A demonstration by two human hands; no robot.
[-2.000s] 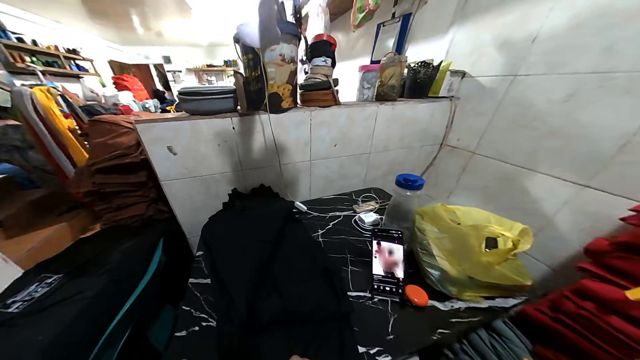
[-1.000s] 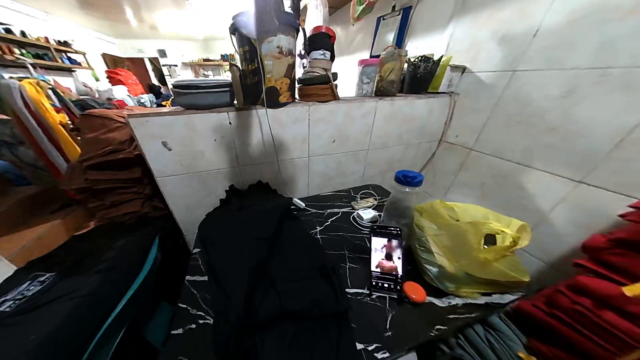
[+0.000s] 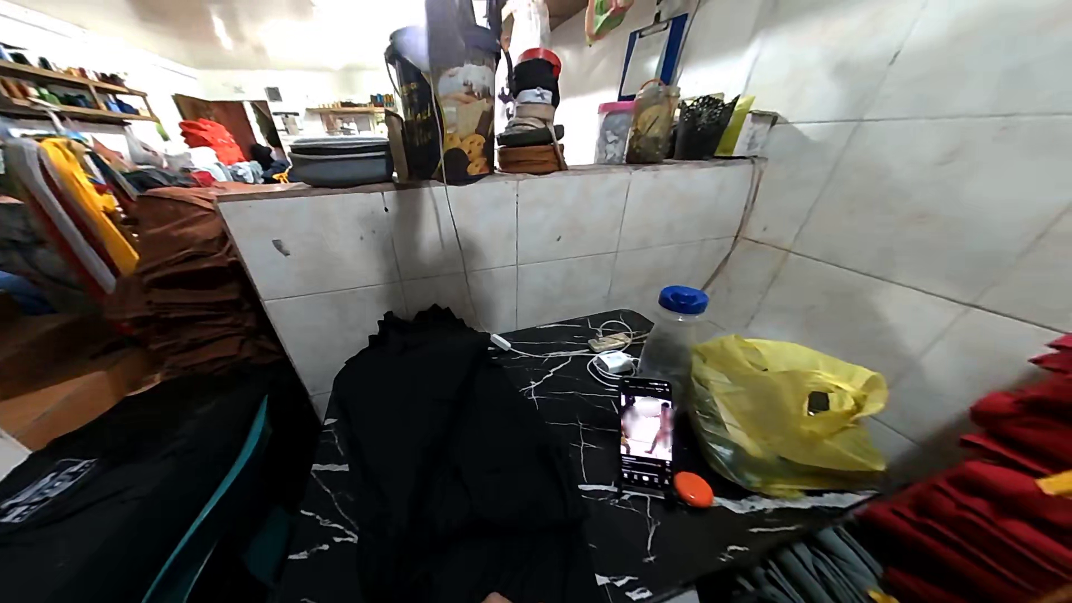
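A black garment [image 3: 452, 452] with a ruffled far edge lies lengthwise on a black marble-patterned tabletop [image 3: 620, 536]. Just a fingertip-sized bit of one of my hands [image 3: 496, 597] shows at the bottom edge, beside the garment's near part; which hand it is, and whether it holds anything, cannot be told. To the garment's right, a lit smartphone [image 3: 646, 435] leans against a clear plastic jar with a blue lid [image 3: 682, 300]. An orange round object [image 3: 693, 489] sits by the phone's foot. A white charger [image 3: 614, 362] and its cable lie behind.
A yellow plastic bag [image 3: 783, 419] stands right of the jar. Folded red fabric [image 3: 988, 502] and grey-green fabric [image 3: 812, 569] fill the lower right. Black cloth with teal edging [image 3: 151, 494] lies at left, near stacked brown fabric [image 3: 184, 285]. Tins [image 3: 465, 109] and jars stand on the tiled ledge.
The picture on the phone screen has changed. The garment and the objects around it lie as before.
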